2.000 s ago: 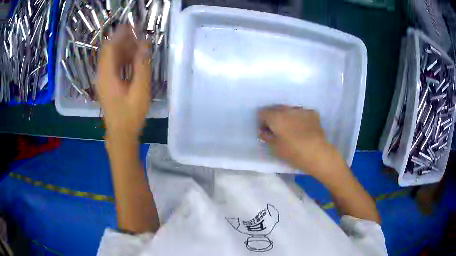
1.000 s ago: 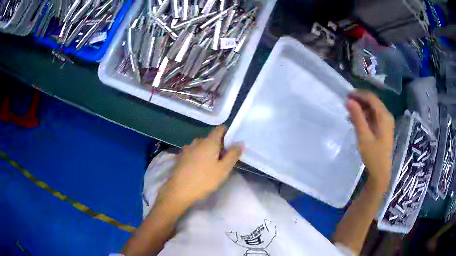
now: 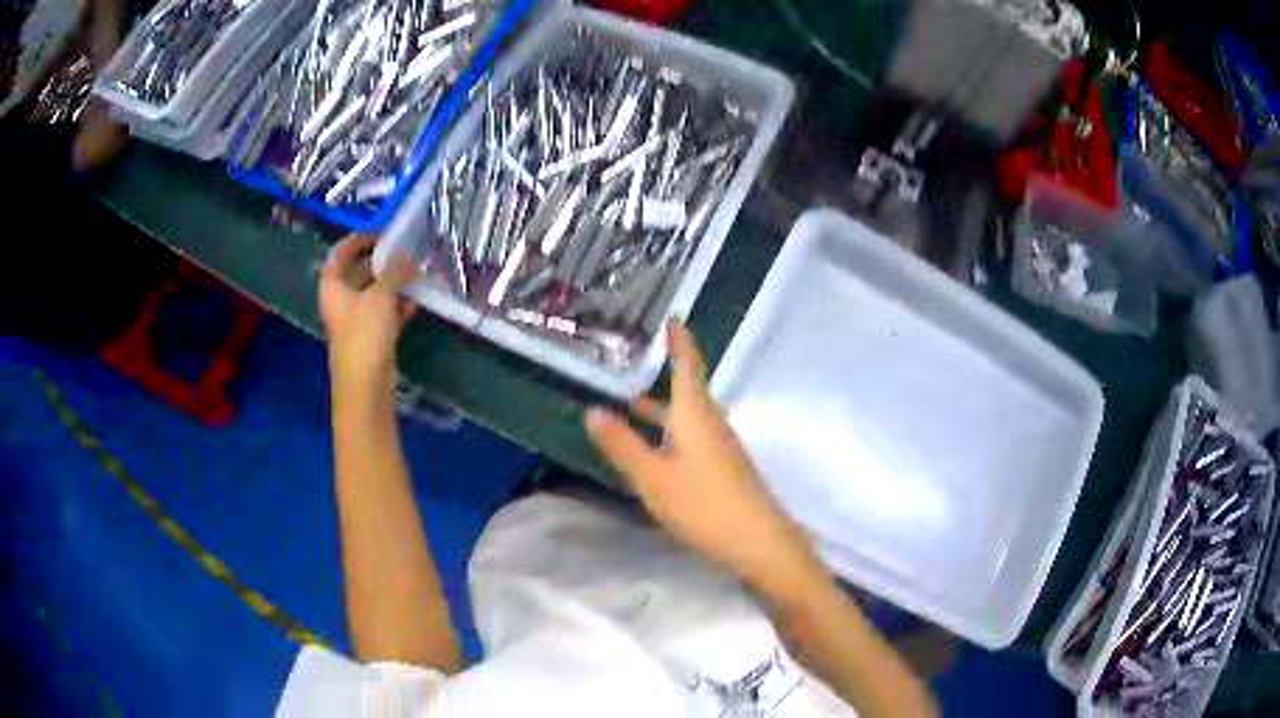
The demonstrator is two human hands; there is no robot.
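Note:
A white tray [image 3: 512,334] full of silver metal cylinders [image 3: 569,211] with reddish wires stands on the bench, turned at an angle; a small white label lies among the cylinders. My left hand [image 3: 362,302] is at its near left corner, fingers curled on the rim. My right hand [image 3: 695,456] is at its near right corner, fingertips against the outer wall, thumb spread away; its grip is partly hidden. An empty white tray [image 3: 912,407] stands to the right, touched by neither hand.
A blue-rimmed tray [image 3: 379,211] of cylinders and stacked pale trays [image 3: 183,119] stand left. Narrow white bins [image 3: 1172,561] of pieces stand right. Red bins [image 3: 1074,147], a translucent bin [image 3: 1081,267] and grey equipment [image 3: 976,63] are at the back. Another person's hand [image 3: 98,138] shows far left.
My right hand has left the empty tray and moved left to the full tray's corner. My left hand has moved from the empty tray to the full tray's left corner. The view has shifted.

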